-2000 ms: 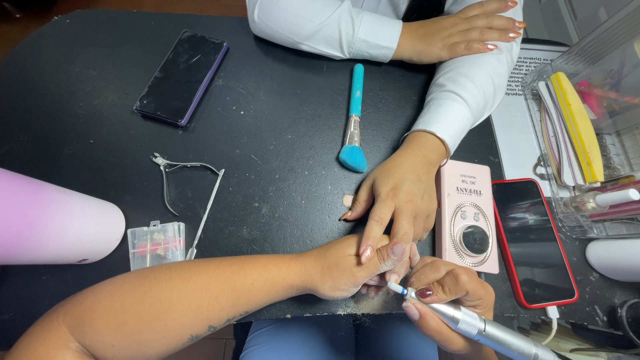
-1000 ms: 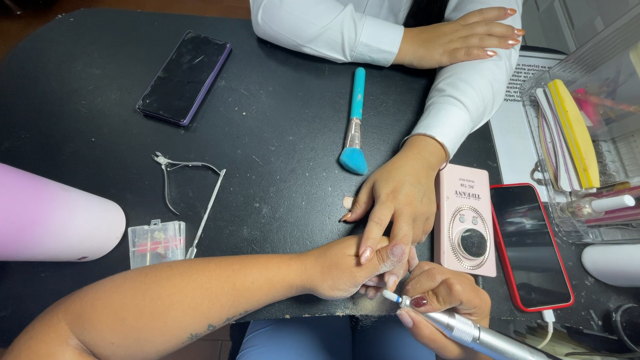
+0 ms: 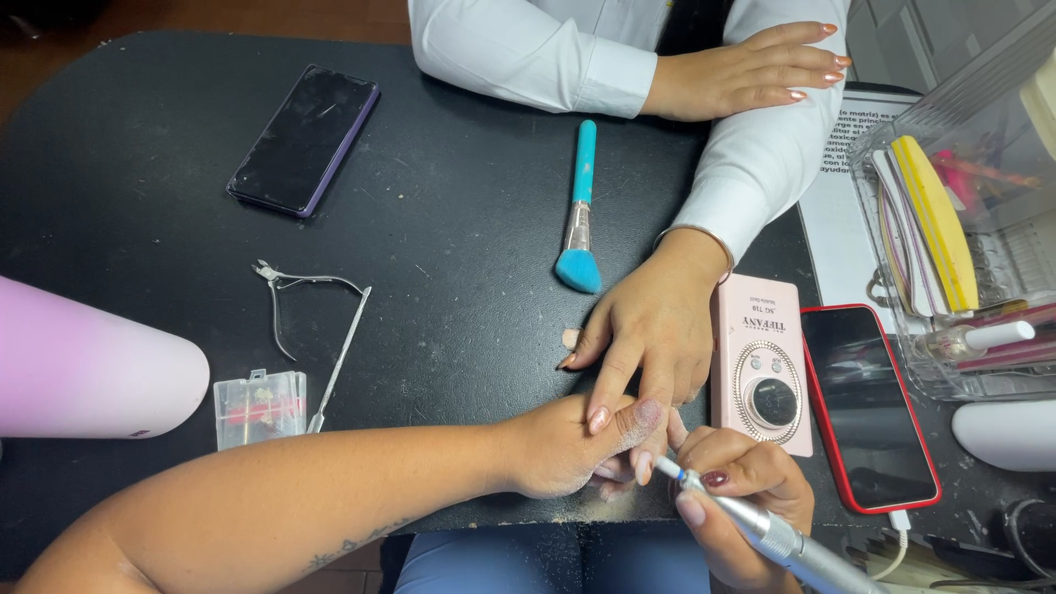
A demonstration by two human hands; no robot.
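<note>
My right hand point(image 3: 747, 495) grips a silver electric nail drill point(image 3: 775, 532), its white bit at a fingertip of the other person's hand point(image 3: 660, 322). My left hand point(image 3: 569, 450), dusted with white powder on the thumb, holds that person's fingers from below; its fingers are partly hidden. The hand reaches in from a white sleeve point(image 3: 747, 186) with a bracelet at the wrist. Just right of it lies a pink drill control unit point(image 3: 759, 363) with a round knob. A turquoise brush point(image 3: 582, 206) lies above the hands.
Cuticle nippers point(image 3: 309, 280), a metal pusher point(image 3: 342, 355) and a clear plastic case point(image 3: 260, 408) lie left. Farther up is a dark phone point(image 3: 305, 140); a lilac-white device point(image 3: 99, 363) stands at the left edge. A red-cased phone point(image 3: 870, 404) and clear organizer point(image 3: 916, 346) with nail files point(image 3: 936, 223) occupy the right.
</note>
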